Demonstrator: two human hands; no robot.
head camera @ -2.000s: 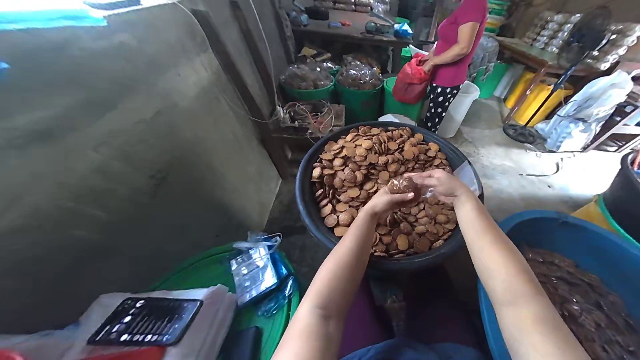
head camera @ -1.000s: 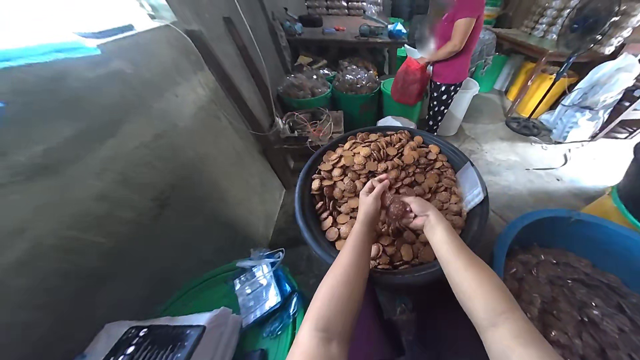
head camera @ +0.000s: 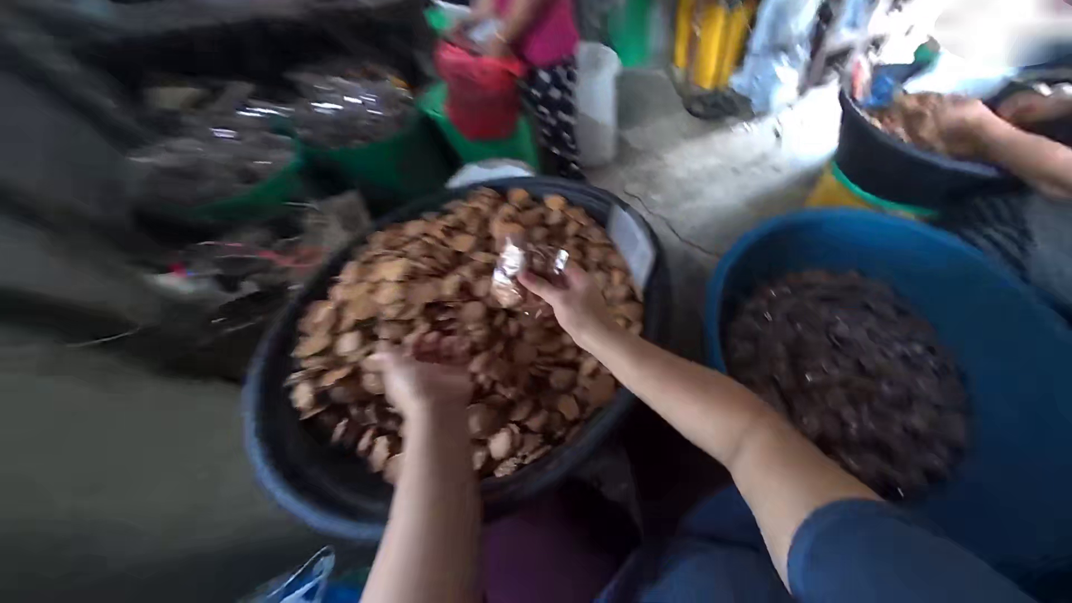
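Note:
Round brown cookies (head camera: 502, 419) fill a large black plastic tub (head camera: 314, 511) in front of me. My left hand (head camera: 423, 377) is down among the cookies at the tub's left middle; its fingers are blurred, and whether it grips any cannot be told. My right hand (head camera: 569, 306) is above the pile and holds a clear plastic packet (head camera: 511, 272) that shines in the light. What is inside the packet is not plain. A pale flat sheet (head camera: 630, 247) lies against the tub's right inner side.
A blue tub (head camera: 779, 230) of dark wrapped packets (head camera: 846, 377) stands to the right. Beyond it, another person's hands reach into a black tub (head camera: 904, 172). A person with a red bag (head camera: 481, 88) stands behind, near green bins (head camera: 377, 159). A wall is at left.
My hands, close together one second ago, are now apart: the left among the cookies, the right holding the packet. The view has swung to the right, bringing in another person's hands.

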